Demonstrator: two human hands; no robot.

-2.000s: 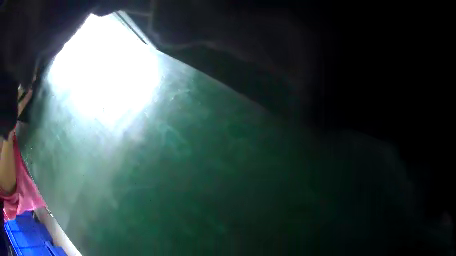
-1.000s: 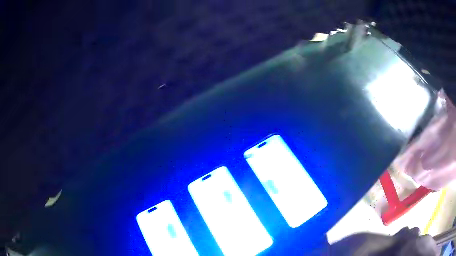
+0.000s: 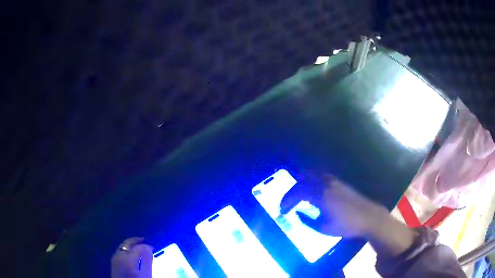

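Three lit phones lie in a slanted row on the green bench mat (image 3: 325, 117), with glaring white screens and dark cutouts at their upper ends. My right hand (image 3: 331, 209) is over the right phone (image 3: 274, 187), fingers bent across its screen; contact is unclear in the blur. The middle phone (image 3: 239, 241) shows a small grey patch. My left hand (image 3: 132, 259) is at the bottom edge, beside the left phone (image 3: 173, 260); it is partly cut off and its fingers are hard to make out.
Dark foam (image 3: 135, 76) lies beyond the bench. A grey upright bracket (image 3: 359, 53) stands at the far right corner, near a white glare patch. A person in pink workwear (image 3: 461, 157) is at the right edge, above red stool legs (image 3: 410, 212).
My right hand has come in over the right phone, and my left hand has appeared beside the left one. The view has shifted, so the phones sit lower and further left.
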